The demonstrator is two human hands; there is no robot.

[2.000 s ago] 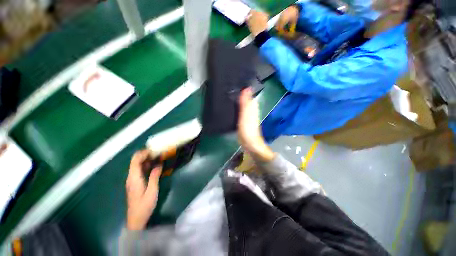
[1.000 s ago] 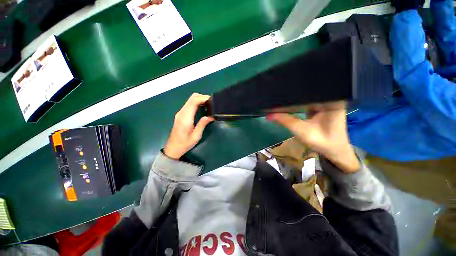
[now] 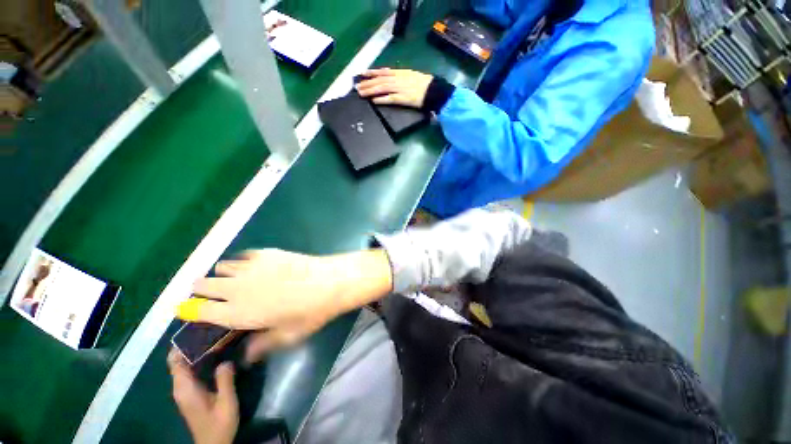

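A dark box or sleeve (image 3: 205,342) with a thin pale-orange edge is between my hands at the lower left, over the near worktop. My left hand (image 3: 205,401) grips its lower end, fingers on one side and thumb on the other. My right hand (image 3: 282,290) lies over its top, with a yellow covering on one fingertip and the blurred thumb at its near side. The right hand hides most of the piece, so I cannot tell how far any inner box sits inside a sleeve.
Black boxes (image 3: 357,132) lie on the worktop, under the hand of a person in blue (image 3: 538,113). White-topped boxes (image 3: 62,299) sit on the green belt (image 3: 173,208) beyond the pale rail (image 3: 217,234). A metal upright (image 3: 251,78) stands at the rail. An orange-and-black piece (image 3: 464,37) lies farther up.
The large black box held up between my hands is now low at the left, with my right hand across it. The view has turned right, showing more of the person in blue.
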